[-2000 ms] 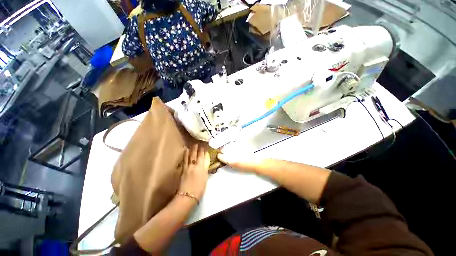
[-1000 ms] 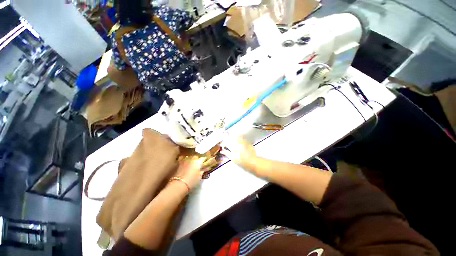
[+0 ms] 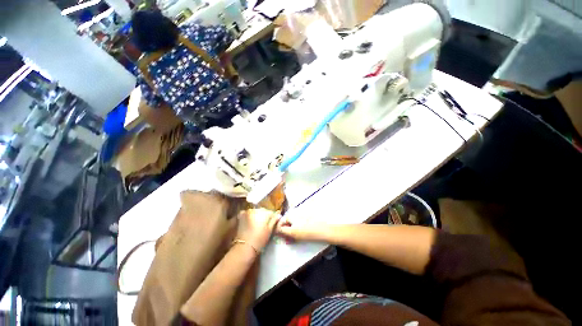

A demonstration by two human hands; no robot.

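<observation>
A brown tote bag (image 3: 185, 248) lies on the white table left of and in front of the sewing machine head (image 3: 319, 108). A thin brown strap loop (image 3: 133, 267) sticks out at its left. My left hand (image 3: 256, 227) holds the bag's folded edge just in front of the needle area. My right hand (image 3: 288, 229) is beside it, its fingertips touching near my left fingers at the bag edge. The fingertips and needle are small and partly hidden. Orange-handled thread snips (image 3: 340, 160) lie on the machine bed to the right.
A blue tube (image 3: 316, 137) runs along the machine's front. A small dark tool (image 3: 452, 102) and cables lie at the table's right end. A white-rimmed bin (image 3: 418, 207) is below the front edge. Beyond, a person in a flowered top (image 3: 191, 79) sits near stacked brown pieces (image 3: 147, 153).
The view has shifted, with the machine sitting further left in the picture. Both hands have moved slightly toward the wearer, and the right fingers are now beside the left hand. The bag has turned somewhat.
</observation>
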